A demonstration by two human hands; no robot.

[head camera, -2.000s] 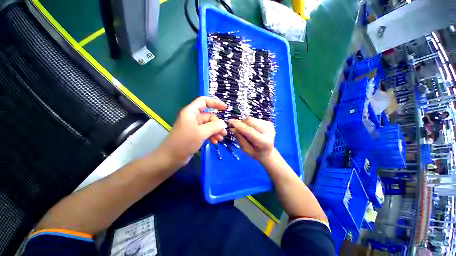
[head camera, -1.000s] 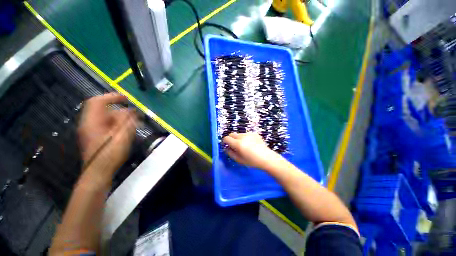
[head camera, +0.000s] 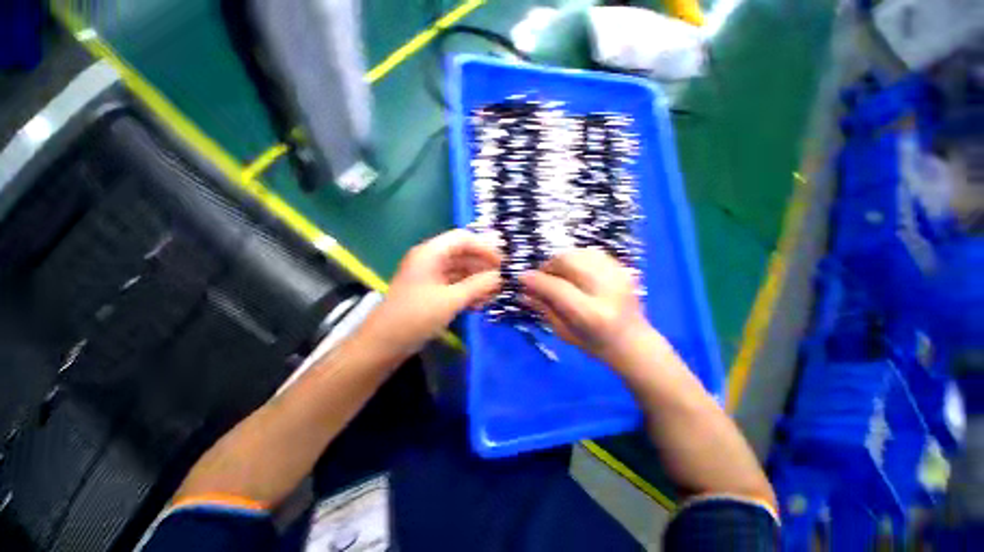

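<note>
A blue tray point(head camera: 540, 404) lies on the green surface in front of me. Small sleeved leads point(head camera: 556, 183), black with silver-white ends, fill its far part in striped rows. A few loose leads lie below the rows. My left hand point(head camera: 445, 283) is over the tray's left rim, thumb and fingers bent towards each other at the lower left of the rows. My right hand point(head camera: 583, 299) is just right of it over the rows, its fingertips pinched together. The picture is blurred, and I cannot tell whether either hand holds a lead.
A black mesh conveyor belt point(head camera: 162, 323) runs at the left, with small parts scattered in lines on it. A grey post point(head camera: 324, 86) stands beyond it. A whitish packet point(head camera: 647, 43) lies beyond the tray, beside something yellow. Blue bins point(head camera: 852, 399) stand at the right.
My left hand has moved right, from over the conveyor belt to the tray, beside my right hand. My right hand remains at the rows of leads.
</note>
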